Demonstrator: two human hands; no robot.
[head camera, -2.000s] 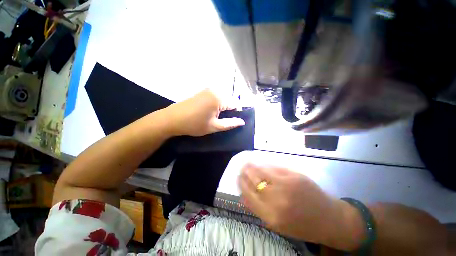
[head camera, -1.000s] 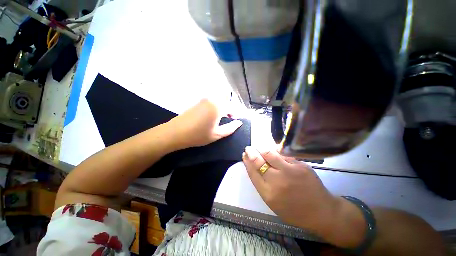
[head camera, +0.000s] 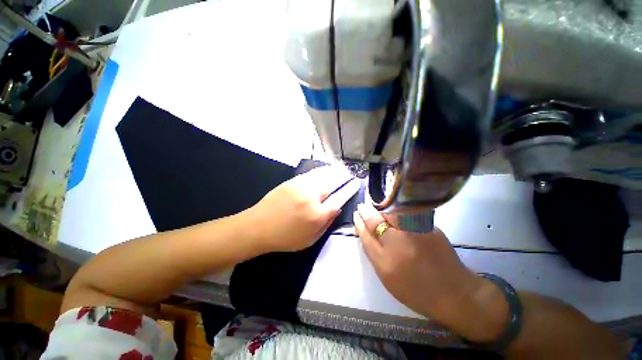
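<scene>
A long black cut piece (head camera: 204, 165) lies flat on the white table, its wide end at the left and its narrow end under the sewing machine head (head camera: 352, 77). My left hand (head camera: 306, 211) presses on the cloth just left of the needle area (head camera: 359, 169), fingers pointing at it. My right hand (head camera: 412, 256), with a ring, has its fingertips at the cloth's right edge just below the needle area; whether they grip it is unclear. More black cloth (head camera: 271, 285) hangs over the table's front edge below my left hand.
A large shiny curved guard (head camera: 450, 105) stands in front of the machine head. A black leaf-shaped piece (head camera: 588, 228) lies at the right. A measuring tape (head camera: 366, 330) runs along the front edge. Blue tape (head camera: 93, 126) marks the left end, with machine parts (head camera: 15, 151) beyond.
My left hand has moved right and down, closer to the needle area, with fingers more extended. My right hand has come up to the cloth's edge. The view has shifted, showing more of the machine arm.
</scene>
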